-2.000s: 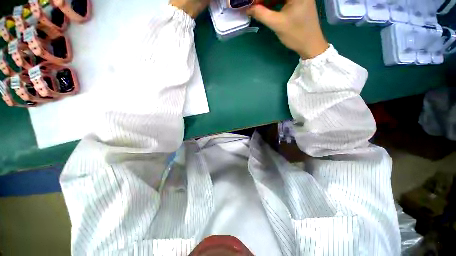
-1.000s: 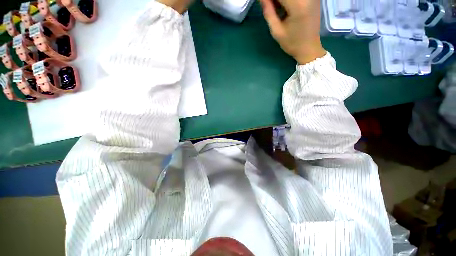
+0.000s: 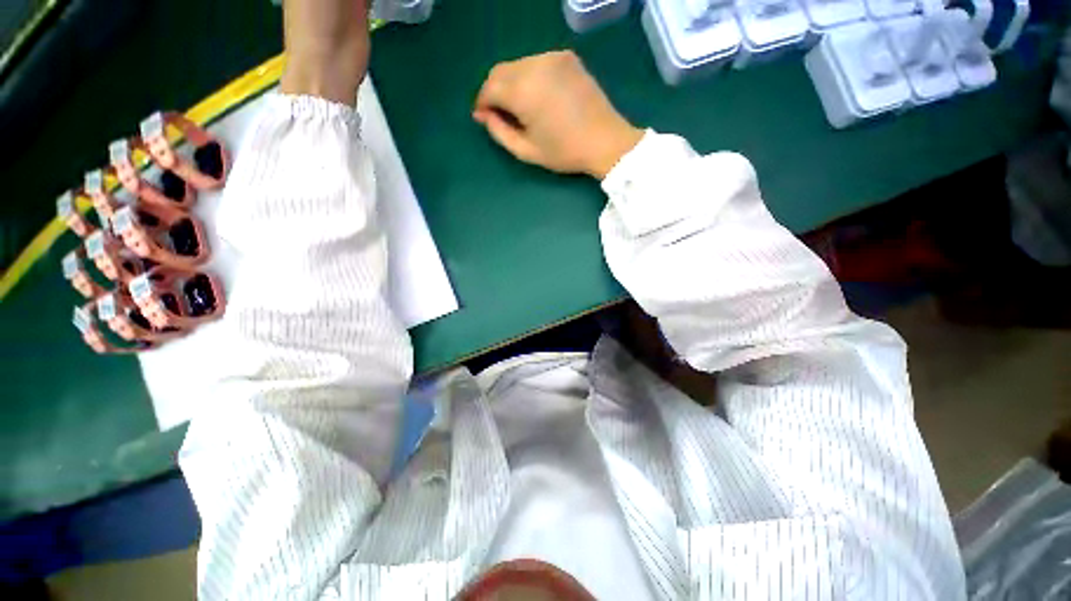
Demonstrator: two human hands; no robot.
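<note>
Several pink smartwatches (image 3: 180, 238) with black screens and small white strap labels stand in close rows at the left, partly on a white sheet (image 3: 413, 264). My left hand (image 3: 325, 47) reaches to the top edge beyond the sheet; only the wrist area shows, and its fingers are cut off. My right hand (image 3: 552, 112) rests over the green bench in the upper middle, its fingers curled in a loose fist with nothing visible in it. White display stands (image 3: 693, 35) sit in rows at the upper right.
A small clear or whitish object (image 3: 403, 9) lies at the top edge right of my left wrist. A single white block (image 3: 595, 12) is cut off at the top. A yellow stripe (image 3: 241, 89) borders a dark strip at the upper left. Crinkled plastic (image 3: 1022, 528) is at the lower right.
The white stand has left my right hand. My left hand has moved up and left, out past the top edge. My right hand has moved left and curled. The view has shifted and tilted.
</note>
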